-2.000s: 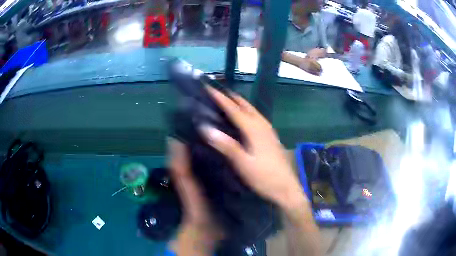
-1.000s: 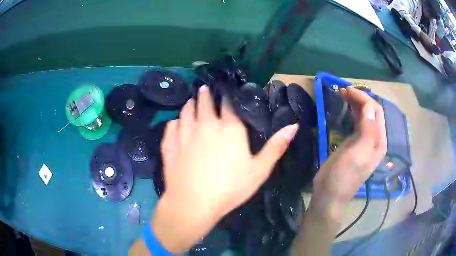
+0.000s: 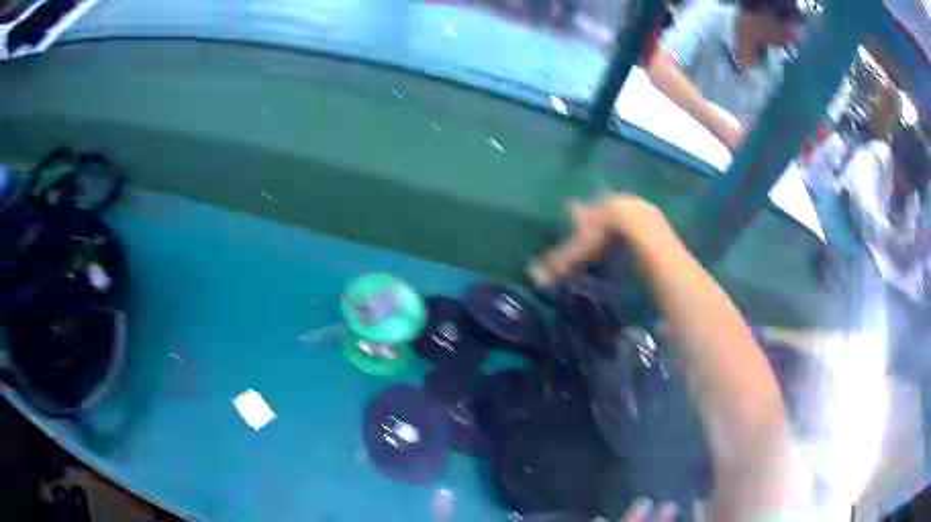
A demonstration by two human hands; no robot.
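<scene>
Many black speaker discs (image 3: 406,433) lie piled on the teal bench from the centre to the right. My right hand (image 3: 602,235) is blurred, reaching over the back of the pile at the belt's edge, fingers bent; whether it holds anything is unclear. Of my left hand (image 3: 651,512), only some fingertips seem to show at the bottom edge; the rest is cut off. A green solder reel (image 3: 383,308) stands left of the discs with a small grey piece on top.
A dark heap of headsets (image 3: 61,296) lies at the far left. A small white label (image 3: 253,408) lies on the bench (image 3: 225,306). The green belt (image 3: 306,153) runs behind. A teal post (image 3: 776,133) rises at right, with people (image 3: 730,61) beyond it.
The view has swung left and up. My right hand has moved from the blue-rimmed tray to the back of the pile. My left hand has left the pile's middle, almost out of view.
</scene>
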